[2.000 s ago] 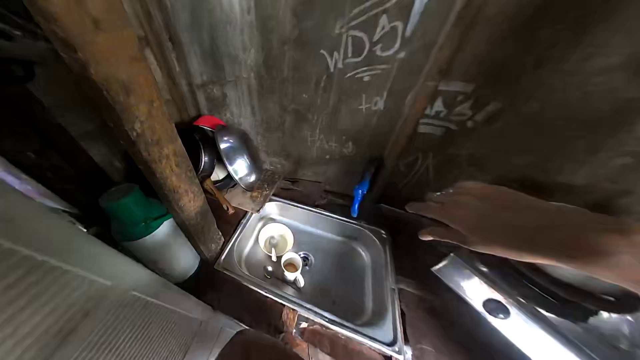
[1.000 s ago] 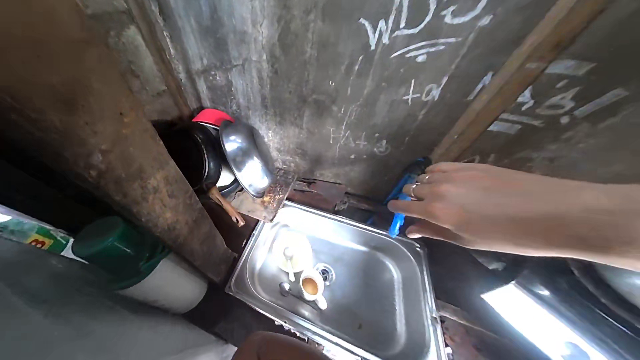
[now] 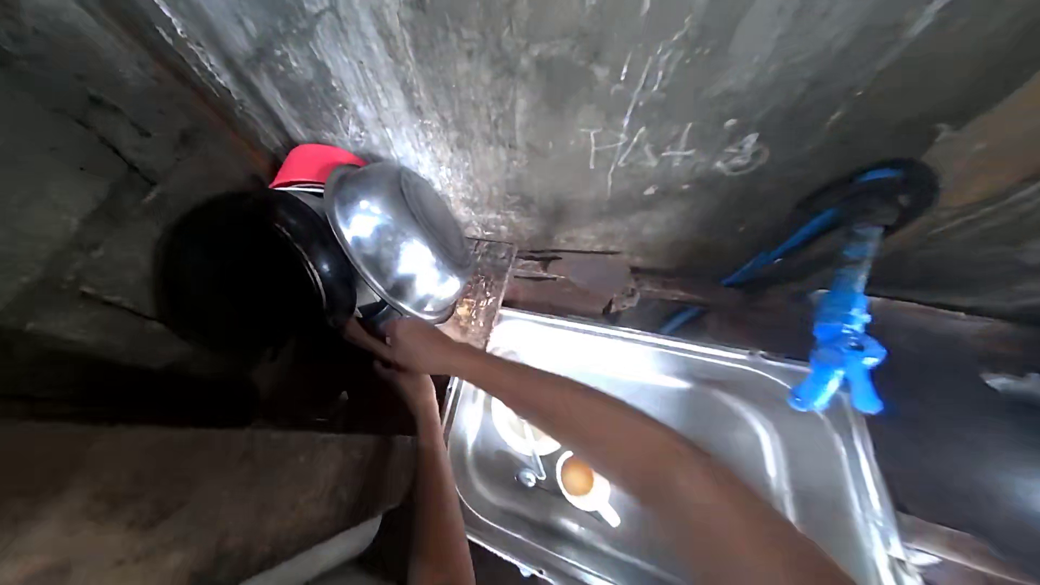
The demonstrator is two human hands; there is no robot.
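Observation:
Both my hands meet at the stacked cookware left of the sink. My right hand is at the lower edge of a shiny metal bowl, its fingers partly hidden. Just below it, my left hand is by the wooden handle of a dark pan; the exact grip of either hand cannot be made out. A red container shows behind the bowl. In the steel sink are a white cup with brown contents, a pale bowl and a spoon.
A blue tap on a pipe stands at the sink's back right. Behind is a grey wall with chalk marks. A wooden beam crosses the lower left, with a pale pipe beneath it.
My right hand has left the blue tap and moved left across the sink to the cookware. My left hand has come up beside it. The view has shifted closer to the cookware.

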